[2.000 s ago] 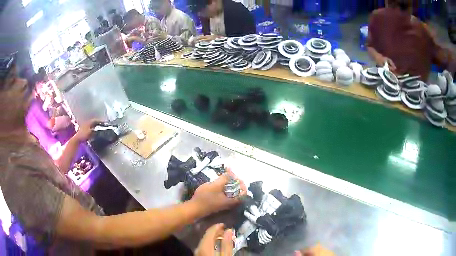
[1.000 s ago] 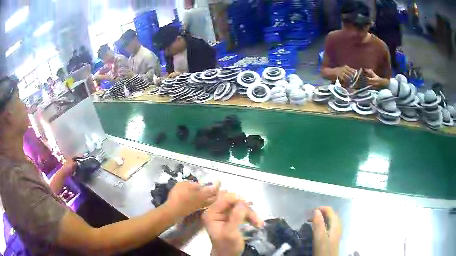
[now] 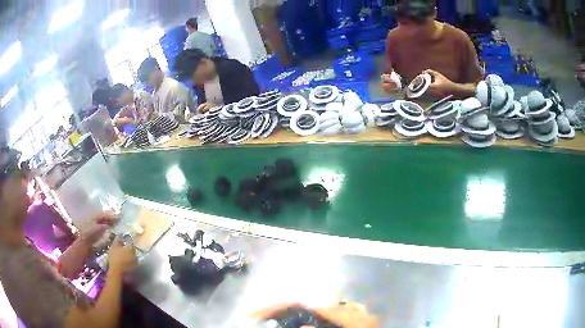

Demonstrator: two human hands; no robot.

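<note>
My left hand (image 3: 276,310) and my right hand (image 3: 351,315) are at the bottom edge, blurred and partly cut off. Between them is a black figurine part (image 3: 299,318), and both hands seem to hold it; its lower side is out of the picture. Another part-assembled figurine (image 3: 200,264), black with white-grey pieces, lies on the metal bench to the left, apart from my hands.
A green conveyor belt (image 3: 398,192) carries black clumps (image 3: 276,186). Disc-shaped parts (image 3: 308,122) and domed parts (image 3: 494,106) are piled across it. A neighbour (image 3: 64,269) works at the left beside a tan pad (image 3: 152,227). A small blue tip (image 3: 428,324) shows at the bottom edge.
The view has swung right and up. The neighbour's arm has drawn back left from beside my hands. My hands have come together at the bottom edge around the black part.
</note>
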